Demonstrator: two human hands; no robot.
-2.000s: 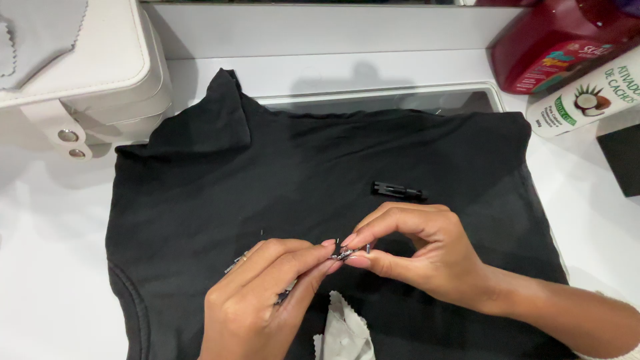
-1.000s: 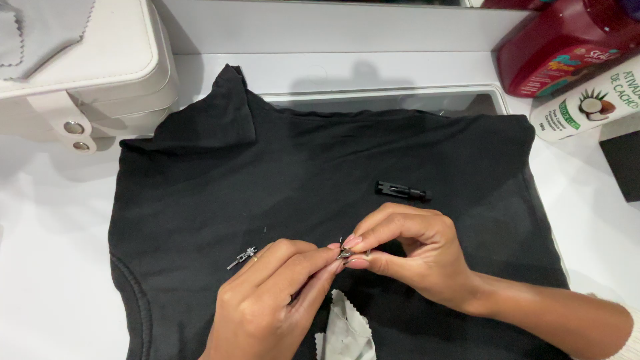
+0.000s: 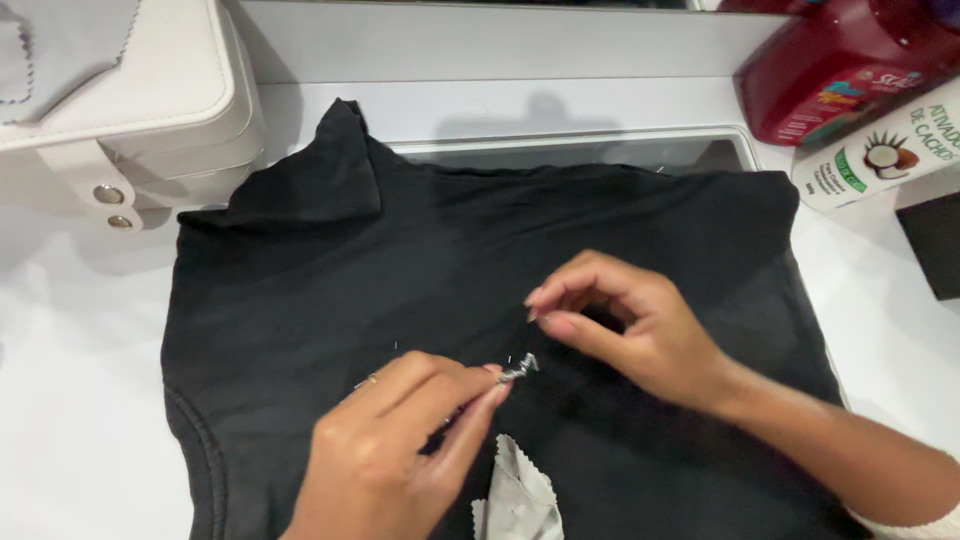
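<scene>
My left hand (image 3: 390, 442) pinches a small, shiny silver metal piece (image 3: 521, 369) between thumb and fingertips, its free end pointing right. A gold ring shows on that hand. Up and to the right, apart from the piece, my right hand (image 3: 630, 330) has thumb and index fingertip close together; something tiny may be between them, too small to tell. Black fabric, a garment (image 3: 450, 277), lies beneath both hands. On it are a thin pin-like bit (image 3: 510, 359) near the metal piece and another (image 3: 396, 345) above my left hand. A grey zigzag-edged cloth (image 3: 521, 495) lies below the metal piece.
A white stitched case (image 3: 180, 150) with a snap strap stands at the upper left, grey cloth (image 3: 75, 52) on top. A shallow clear-edged tray (image 3: 570, 142) shows behind the garment. At the upper right are a red bottle (image 3: 832, 75), a white container (image 3: 847, 172) and a black object (image 3: 934, 244).
My right hand has moved off the silver piece, away from my left hand, which still holds it. The black tool seen earlier above my right hand is now out of sight.
</scene>
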